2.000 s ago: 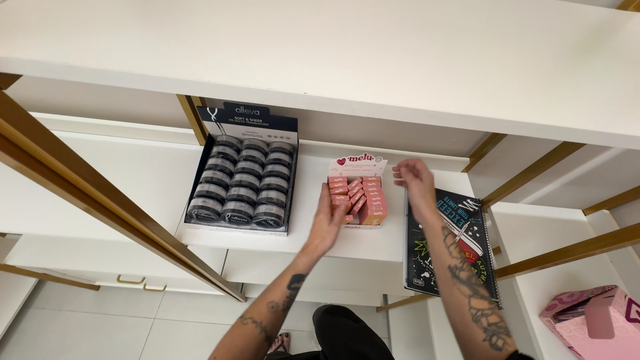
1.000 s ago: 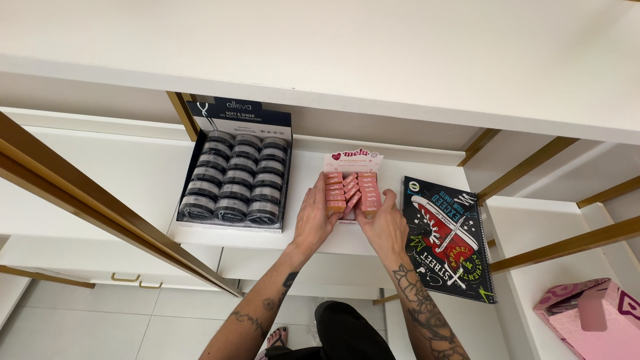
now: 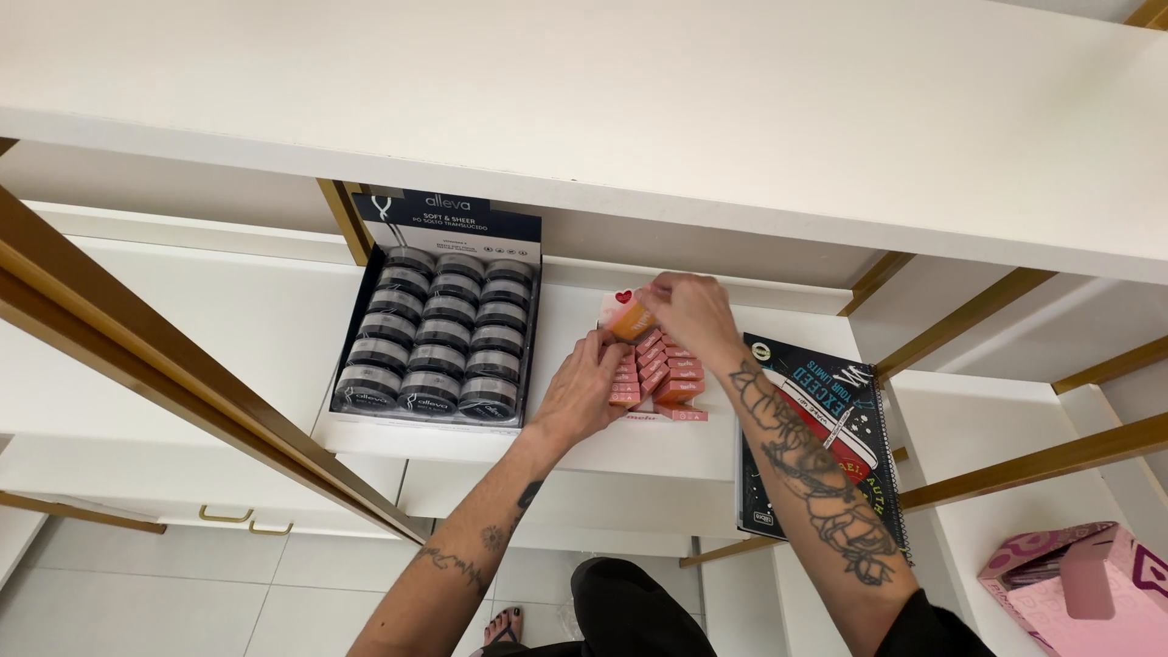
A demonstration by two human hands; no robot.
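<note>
A display box point(image 3: 623, 301) of small pink cartons point(image 3: 682, 370) stands on a white shelf. My right hand point(image 3: 689, 310) holds one pink-orange carton point(image 3: 630, 319) by its end, raised at the back of the display and slightly blurred. My left hand point(image 3: 579, 379) rests against the left side of the same display, its fingers on the cartons there. One carton point(image 3: 689, 415) lies flatter at the front right. Left of the hands, a black display box point(image 3: 534, 319) holds rows of clear jars with black lids point(image 3: 443, 333).
A spiral notebook point(image 3: 821, 392) with a dark printed cover lies right of the display, partly under my right forearm. A white upper shelf point(image 3: 584, 119) overhangs the work area. Gold metal uprights point(image 3: 182, 356) flank it. A pink box point(image 3: 1058, 584) stands at the lower right.
My right hand has moved from the display's right side to its back and now has a carton raised. My left hand stays at the left side of the display.
</note>
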